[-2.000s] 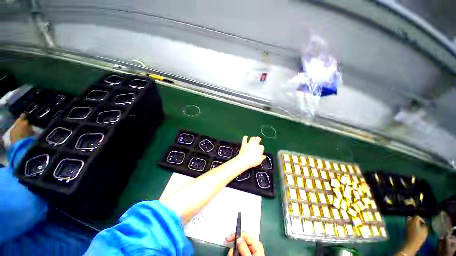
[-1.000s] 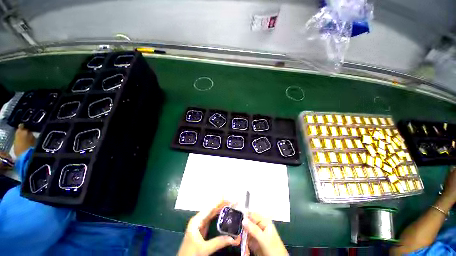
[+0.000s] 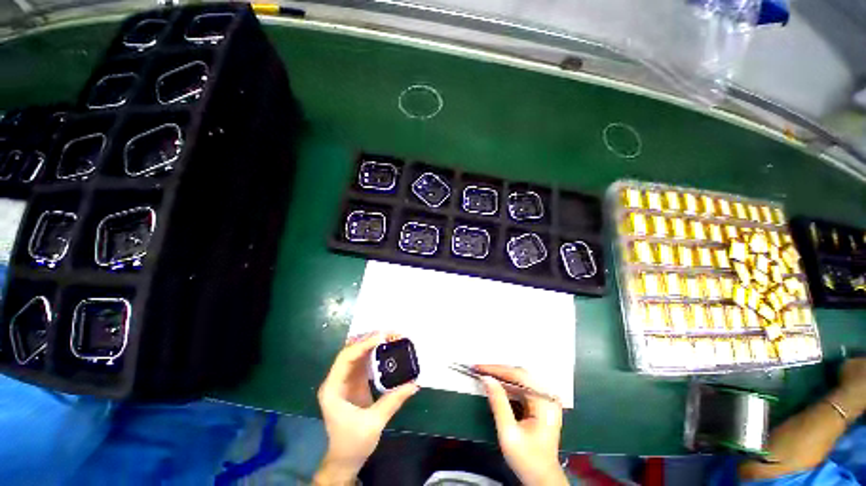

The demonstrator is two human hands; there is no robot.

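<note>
My left hand (image 3: 353,403) holds a watch housing (image 3: 395,364) by its edges, its black inside with silver rim turned up towards me, over the near left edge of the white paper sheet (image 3: 456,313). My right hand (image 3: 525,418) holds thin tweezers (image 3: 501,382), their tip pointing left towards the housing but apart from it. The black foam tray (image 3: 465,268) lies just beyond the paper. Its far right pocket is empty and the other pockets hold housings. Details inside the held housing are too small to tell.
Stacked foam trays (image 3: 214,228) stand tall at left. A clear blister tray (image 3: 627,327) of yellow-gold pieces (image 3: 760,275) is at right, with a wire spool (image 3: 729,418) in front. Another person's arm (image 3: 807,432) is at lower right. A plastic bag (image 3: 726,47) hangs at the back.
My left hand has come back from the foam tray and now holds a housing. In the last second my hands have moved apart, the tweezers tilting from upright to nearly flat. The view has shifted.
</note>
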